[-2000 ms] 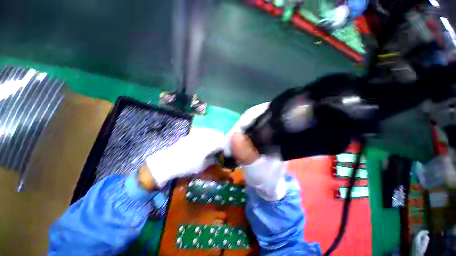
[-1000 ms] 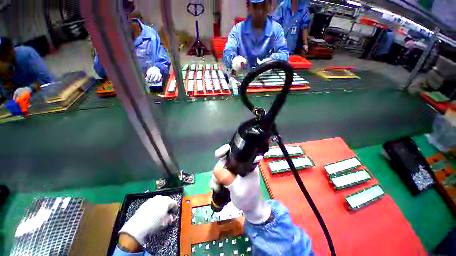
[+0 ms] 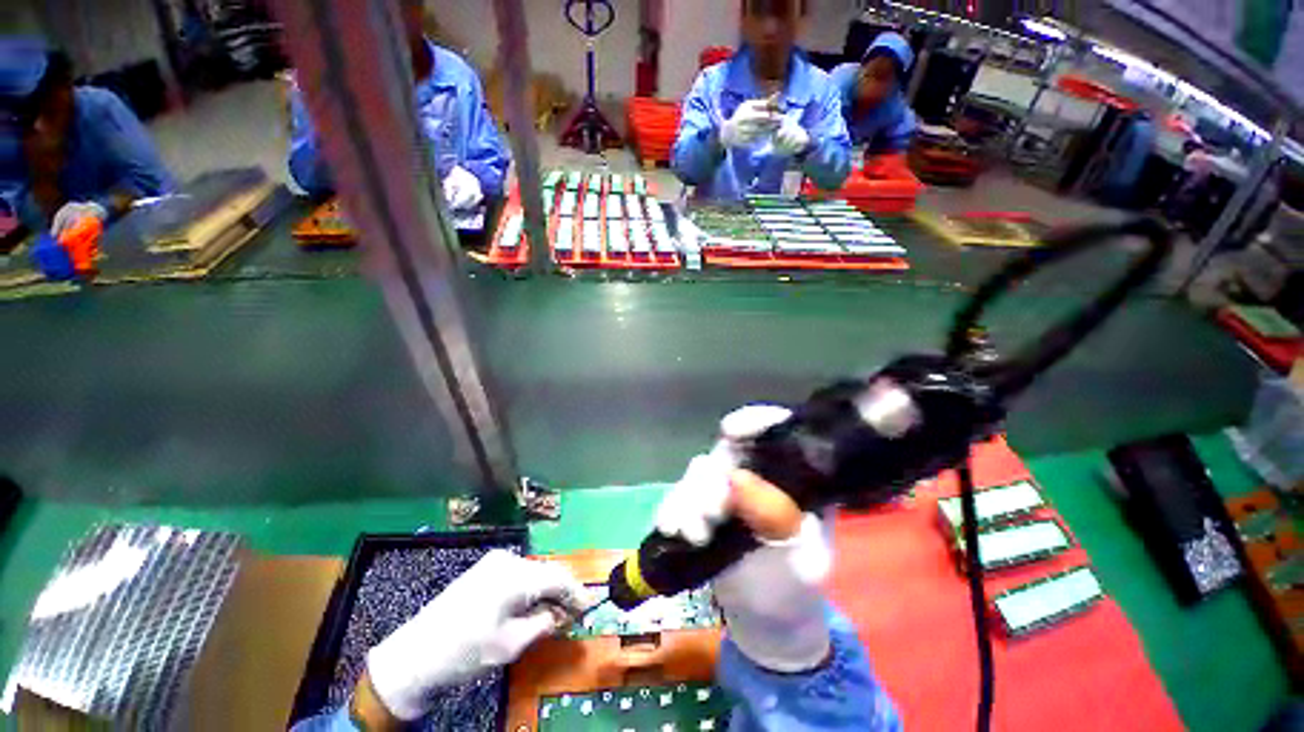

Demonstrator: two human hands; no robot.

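Observation:
My right hand (image 3: 758, 551), in a white glove with bare skin showing, grips the black electric screwdriver (image 3: 844, 443). The tool is tilted, its yellow-ringed tip pointing down-left. My gloved left hand (image 3: 479, 622) is at the tip, fingertips pinched together; what they hold is too small to tell. Both hands are over the orange-brown fixture (image 3: 601, 665). A green circuit board (image 3: 636, 711) lies in its front recess. Another board (image 3: 672, 615) lies in the recess behind, partly hidden by the tool and hands. The screw tray (image 3: 415, 584) is left of the fixture, partly under my left hand.
Silvery metal strips (image 3: 129, 615) lie on brown cardboard (image 3: 265, 644) at the left. Board-and-plate units (image 3: 1048, 599) lie on the red sheet (image 3: 915, 615). A metal upright (image 3: 415, 272) stands behind the tray. A black cord crosses the red sheet. People in blue smocks are across the green conveyor (image 3: 715, 350).
Since one second ago, my left hand has moved from the screw tray right to the screwdriver tip. The screwdriver has tilted from nearly upright, its rear end now to the right.

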